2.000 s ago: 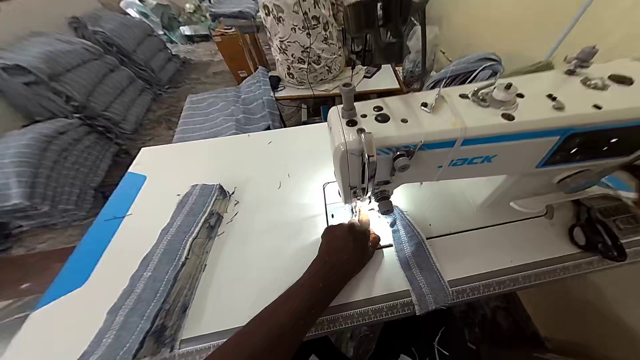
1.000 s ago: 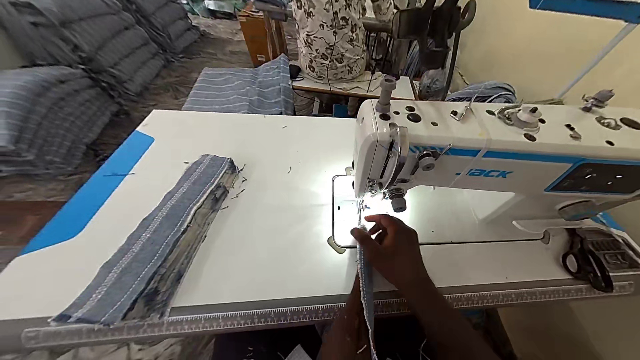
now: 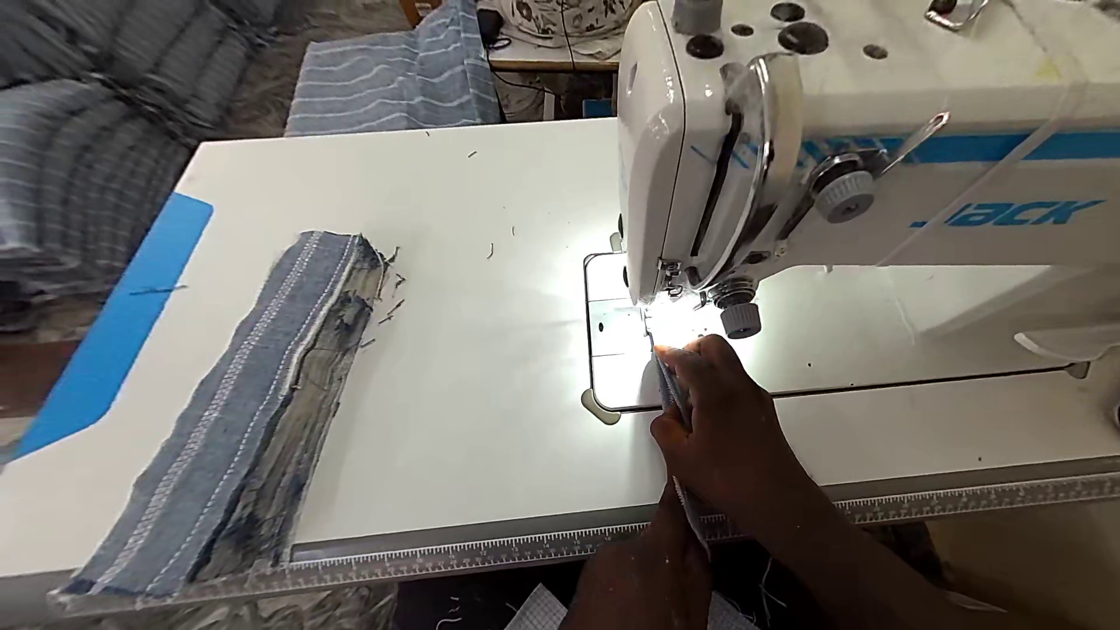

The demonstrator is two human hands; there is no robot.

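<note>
A narrow folded blue fabric strip [image 3: 672, 395] runs from the needle area of the white Jack sewing machine [image 3: 840, 175] down over the table's front edge. My right hand [image 3: 722, 420] pinches the strip just in front of the presser foot, whose details are lost in the lamp's glare. Below it, at the table edge, my left hand [image 3: 652, 560] is closed around the strip's lower part. On the table's left side lies a stack of blue striped fabric strips [image 3: 236, 385] with frayed edges.
A clear measuring ruler [image 3: 490, 553] runs along the front edge of the white table [image 3: 472, 350]. Thread scraps [image 3: 394, 306] lie beside the stack. Bundled striped fabric [image 3: 96, 166] is piled at the far left, and more striped cloth [image 3: 394, 74] lies beyond the table.
Two seconds ago one hand was at the needle and a strip lay flat to its right; now both hands are on a folded strip. The view has moved closer to the table.
</note>
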